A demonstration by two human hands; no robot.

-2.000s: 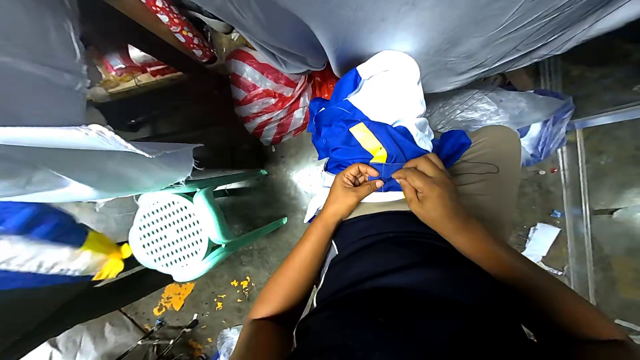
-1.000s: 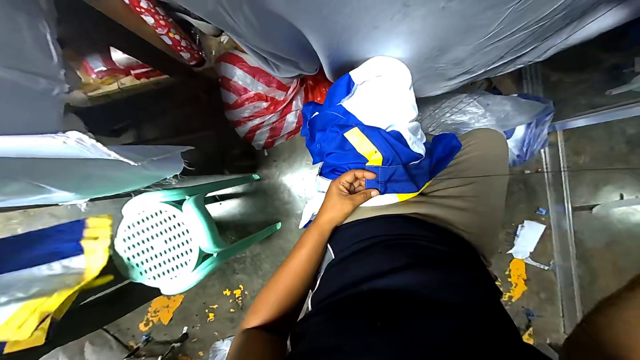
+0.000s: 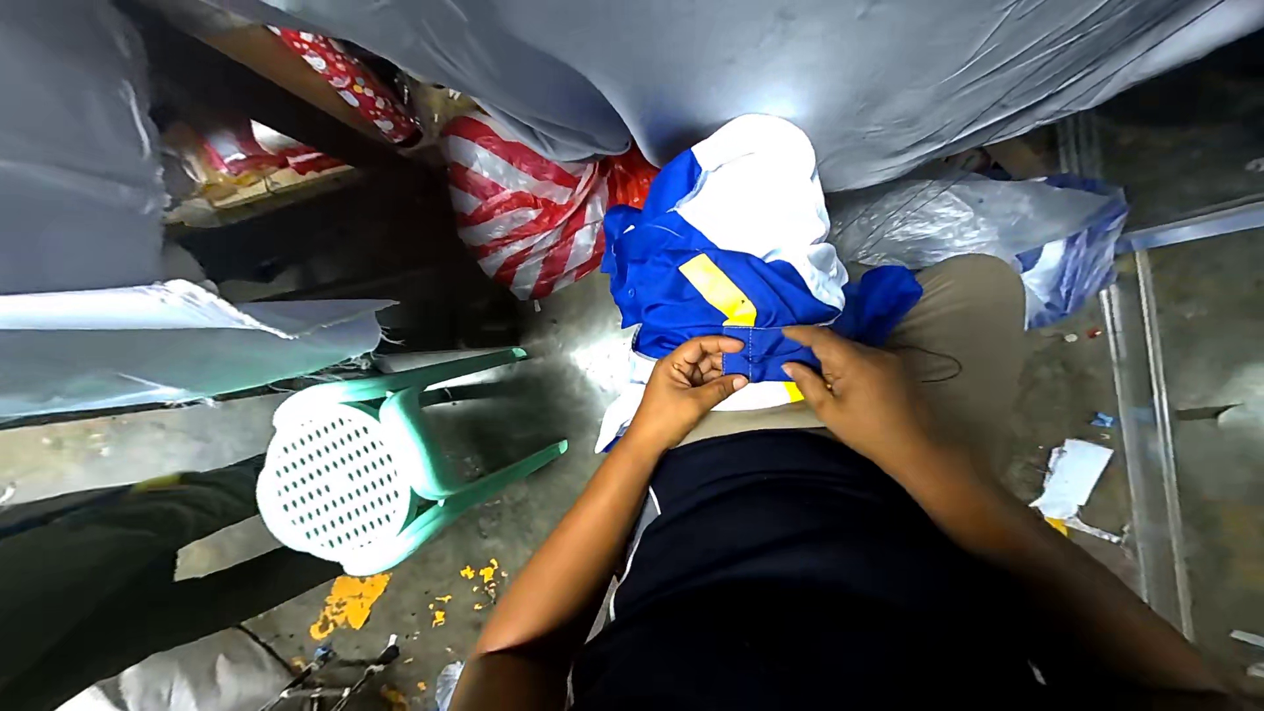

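Observation:
A blue and white garment [image 3: 760, 227] with a yellow strip [image 3: 718, 289] lies across my lap. My left hand [image 3: 691, 380] pinches the left edge of its blue stitched part between thumb and fingers. My right hand [image 3: 854, 395] is at the right end of that same blue part, thumb and index finger at the cloth; whether it also holds a needle is too small to tell. A dark thread [image 3: 938, 367] loops over the trouser leg to the right of the garment.
Grey cloth [image 3: 790, 59] hangs in front. A red and white striped plastic bag [image 3: 528, 207] stands beyond the garment, and a clear plastic bag [image 3: 948, 212] lies right of it. A green plastic chair [image 3: 341, 474] is at left, beside a person's dark-trousered leg [image 3: 118, 563].
My right hand, far out at the lower right a second ago with a thread stretched to the right, is back at the blue cloth. The blue, white and yellow cloth at far left has gone from view.

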